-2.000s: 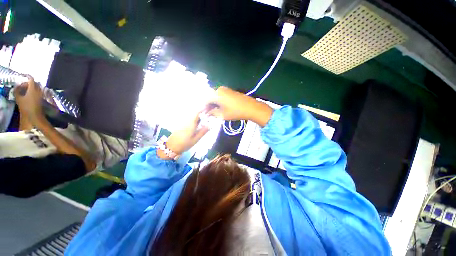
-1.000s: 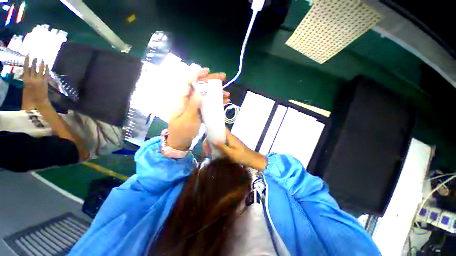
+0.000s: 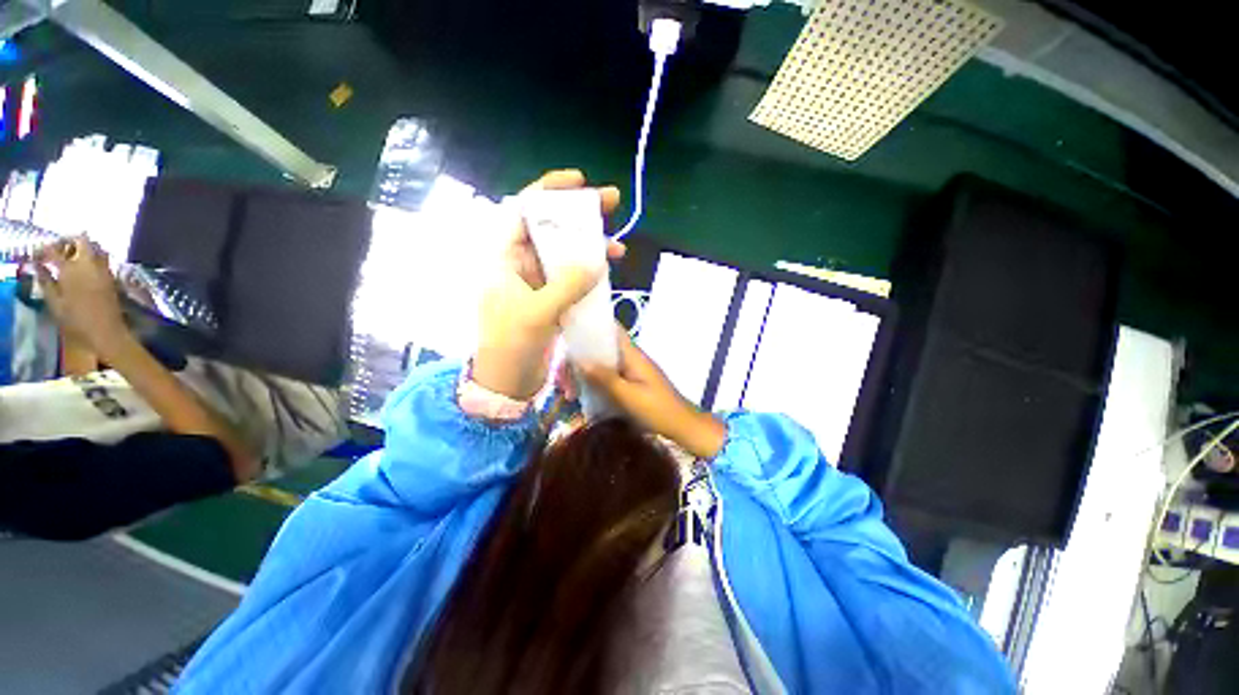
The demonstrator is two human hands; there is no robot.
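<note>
A slim white unit point(image 3: 582, 292) is held up in front of my head, long side roughly upright in view. My left hand point(image 3: 523, 299) wraps its upper part, fingers showing past the top edge. My right hand point(image 3: 636, 387) grips its lower end near my hair. A white charging cable point(image 3: 645, 136) runs from a black charger point(image 3: 669, 16) down toward my left fingers and coils beside the unit; its end is hidden. A glaring white stack point(image 3: 432, 258) lies left of my hands, with a clear blister tray point(image 3: 406, 166) at its edge.
A black tray point(image 3: 730, 333) with white bars lies right of my hands. Large black foam-lined trays point(image 3: 1006, 367) stand farther right, and another point(image 3: 292, 278) at left. A co-worker's hands point(image 3: 84, 292) are at far left. A perforated board point(image 3: 870, 75) and sockets point(image 3: 1202, 527) are rightward.
From low beside the glaring stack, my hands have come together around the white unit and raised it. In the last second my left thumb has moved across the unit's face.
</note>
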